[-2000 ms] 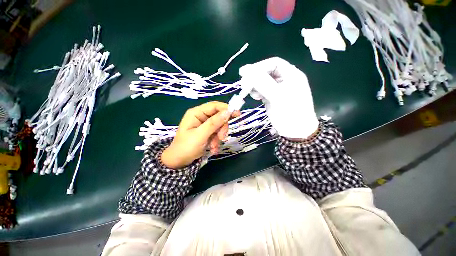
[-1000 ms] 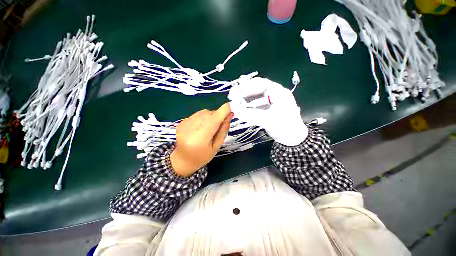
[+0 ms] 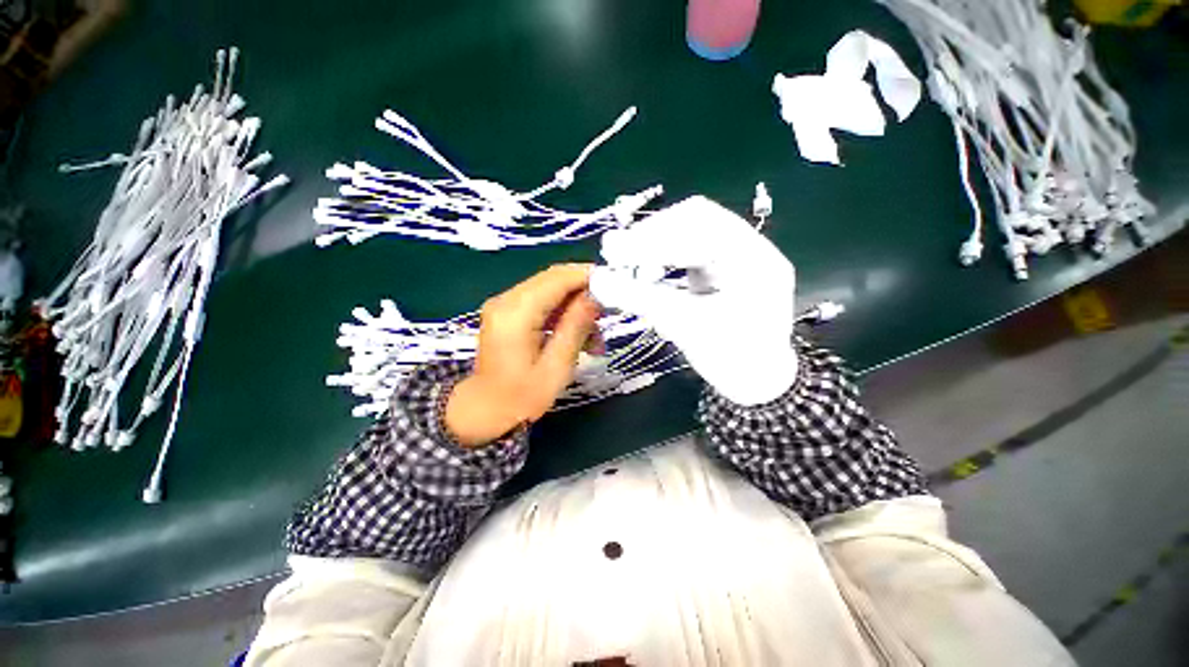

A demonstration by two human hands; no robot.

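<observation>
My left hand (image 3: 522,352), bare, and my right hand (image 3: 717,293), in a white glove, meet at the centre with fingertips pinched together. They hold a white cable assembly (image 3: 639,274), mostly hidden by the fingers. A connector end (image 3: 762,199) sticks out beyond the right hand. One white cable bundle (image 3: 483,215) lies just behind the hands. A second bundle (image 3: 411,349) lies under and left of them, partly covered by both hands.
A large cable pile (image 3: 150,261) lies at the left, another (image 3: 1043,143) at the far right. A crumpled white cloth (image 3: 848,102) and a pink bottle with a blue end (image 3: 721,26) lie behind. The green bench (image 3: 300,482) has a curved front edge.
Since two seconds ago my right hand has lowered slightly and turned over the held piece. Both hands stay together. A connector end now shows beyond the right glove.
</observation>
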